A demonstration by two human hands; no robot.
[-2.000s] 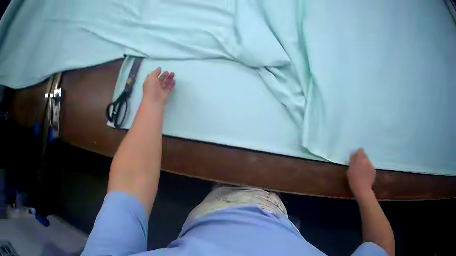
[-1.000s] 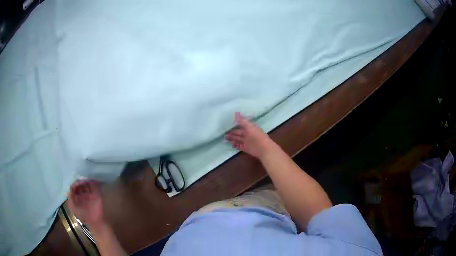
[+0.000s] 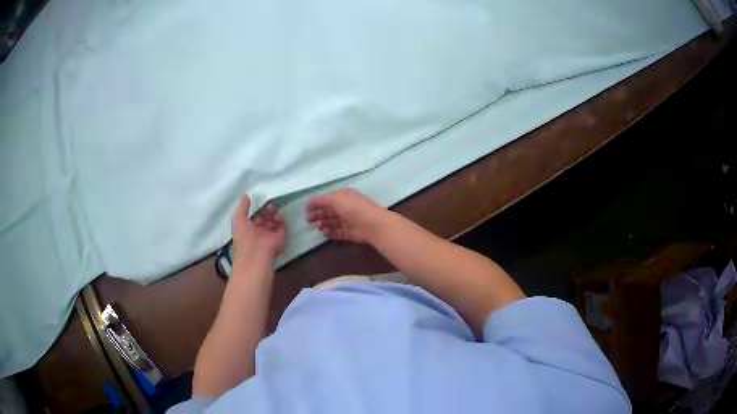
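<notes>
Pale green upper fabric [image 3: 242, 105] covers most of the brown table, with soft folds near its front edge. A strip of the lower fabric layer [image 3: 452, 145] shows beyond that edge along the near side. My left hand [image 3: 260, 230] is at the upper fabric's near edge, thumb and fingers around it; whether it pinches the edge is unclear. My right hand [image 3: 343, 216] is just right of it over the lower strip, fingers loosely curled, nothing seen in it. A black shears handle [image 3: 222, 263] peeks out beside my left wrist; the rest is hidden.
Brass-coloured rails [image 3: 101, 331] and a silvery fitting [image 3: 128, 340] with blue parts lie at the lower left. A cardboard box [image 3: 634, 315] with crumpled whitish material [image 3: 696, 323] stands at the lower right. A pale roll [image 3: 711, 12] is at the top right corner.
The view has turned toward the right. The upper fabric now lies over more of the lower layer and hides most of the shears. My hands have come close together at its edge.
</notes>
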